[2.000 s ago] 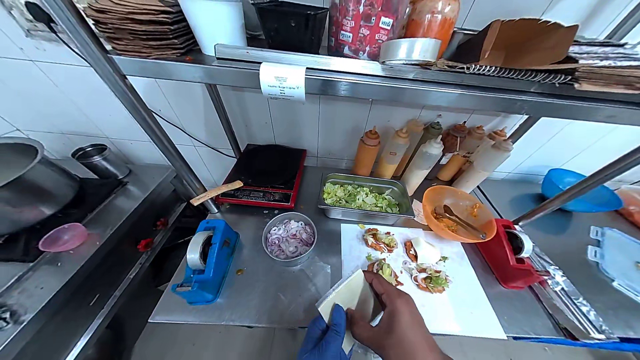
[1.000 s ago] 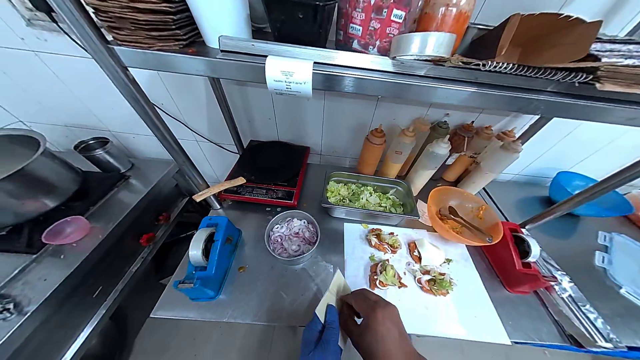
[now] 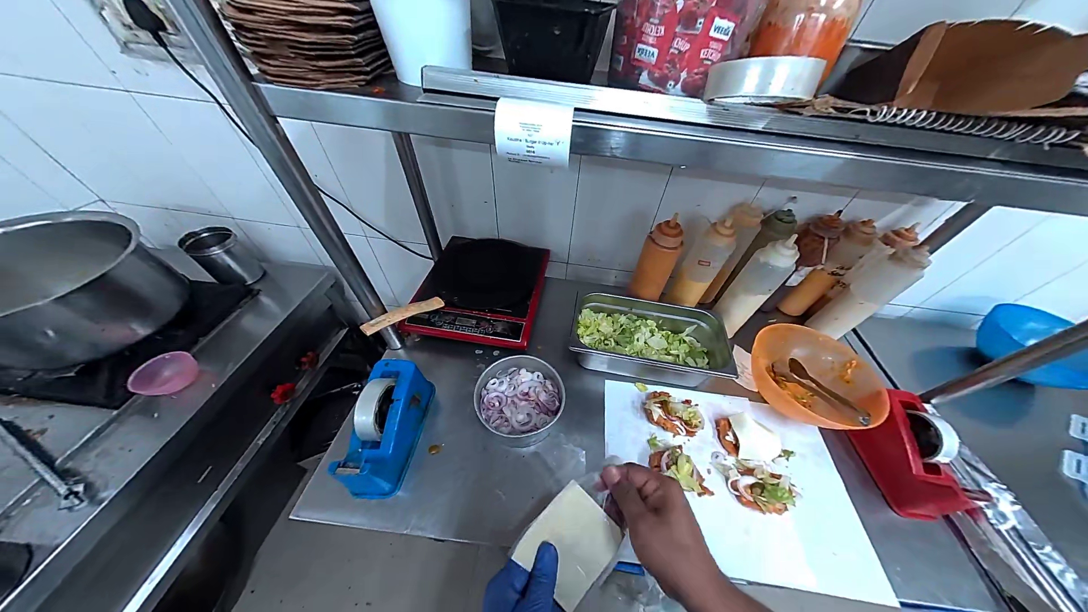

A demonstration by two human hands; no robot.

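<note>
My left hand (image 3: 525,585), in a blue glove, grips a stack of pale cheese slices (image 3: 571,537) at the bottom centre. My bare right hand (image 3: 650,510) pinches clear plastic film (image 3: 602,478) at the upper right corner of the stack. Just beyond my right hand, a white paper sheet (image 3: 816,552) bears several small portions of filling with lettuce and sauce; a pale slice (image 3: 753,438) lies on the back right one. Left of the sheet stands a steel bowl of sliced onions (image 3: 520,401). Behind it is a steel tray of chopped lettuce (image 3: 646,338).
A blue tape dispenser (image 3: 393,433) stands left, a red one (image 3: 901,459) right. An orange bowl (image 3: 816,374) holds a spoon. Sauce bottles (image 3: 659,255) line the wall beside a red-edged induction cooktop (image 3: 484,289). A steel shelf (image 3: 722,153) crosses above; a large pot (image 3: 85,289) stands far left.
The cheese stack, seen edge-on a second ago, now shows its broad face. My right hand has shifted from beside it to its upper corner, where clear film now shows between the fingers.
</note>
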